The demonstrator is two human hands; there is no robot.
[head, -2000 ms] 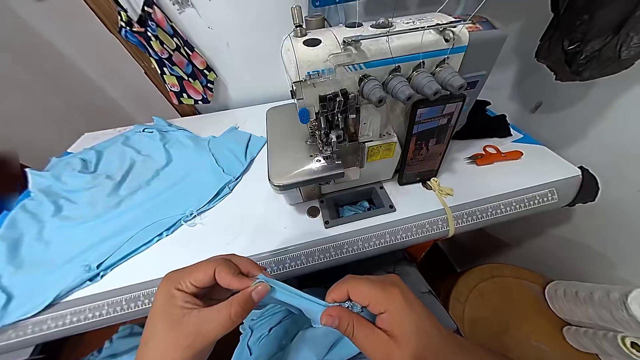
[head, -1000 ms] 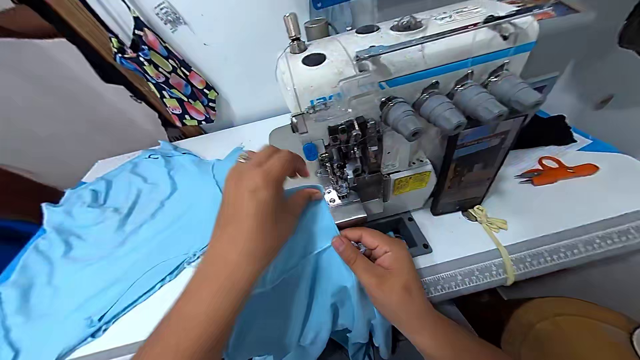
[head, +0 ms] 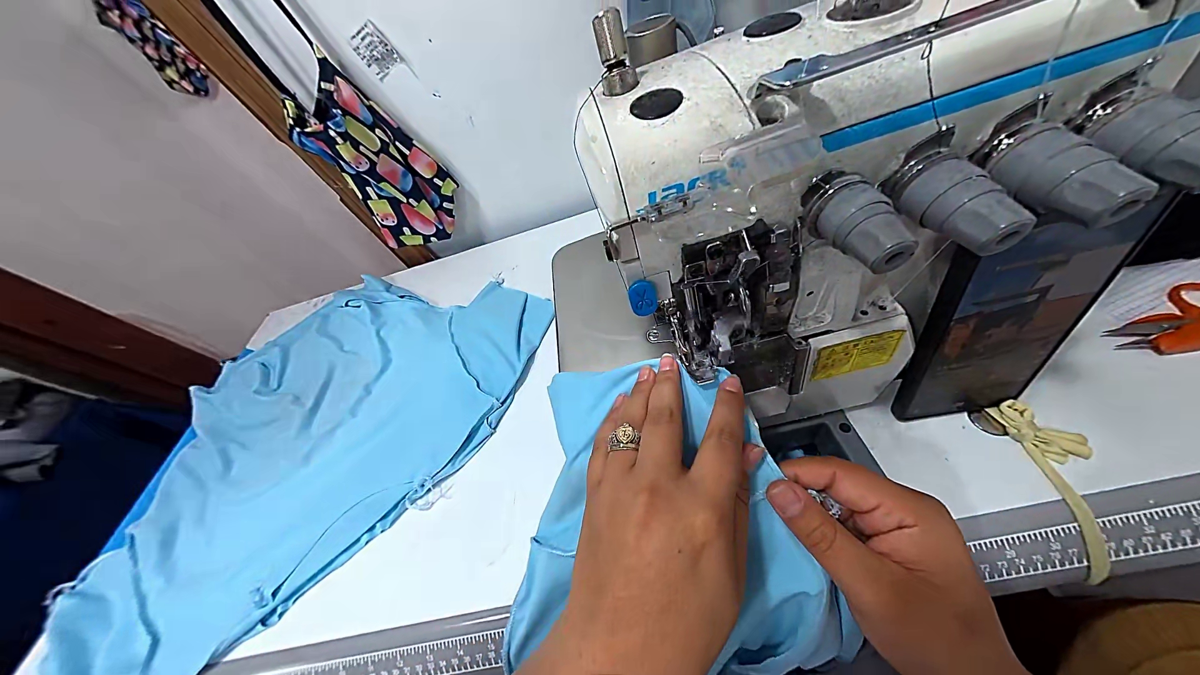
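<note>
A light blue knit fabric piece (head: 600, 422) lies on the bed of a white Jack overlock sewing machine (head: 694, 122), its upper edge at the presser foot (head: 698, 370). My left hand (head: 656, 516), with a ring on one finger, rests flat on this fabric, fingertips just before the foot. Nothing shows gripped in it, though its palm is hidden. Lower right, my right hand (head: 872, 553) pinches the fabric's right edge between thumb and fingers, near a serged seam. The needle area is partly hidden behind the machine's parts.
Another light blue garment piece (head: 309, 459) is spread on the white table at left. Right of the machine stand a phone (head: 1012, 309), orange-handled thread snips (head: 1162, 328) and a knotted yellow strip (head: 1050, 450). A measuring tape (head: 1050, 548) runs along the table's front edge.
Two seconds ago both hands held the fabric before the table's front edge; now it lies at the presser foot. My left hand has gone from the fabric's upper edge to lying flat. The view has moved closer.
</note>
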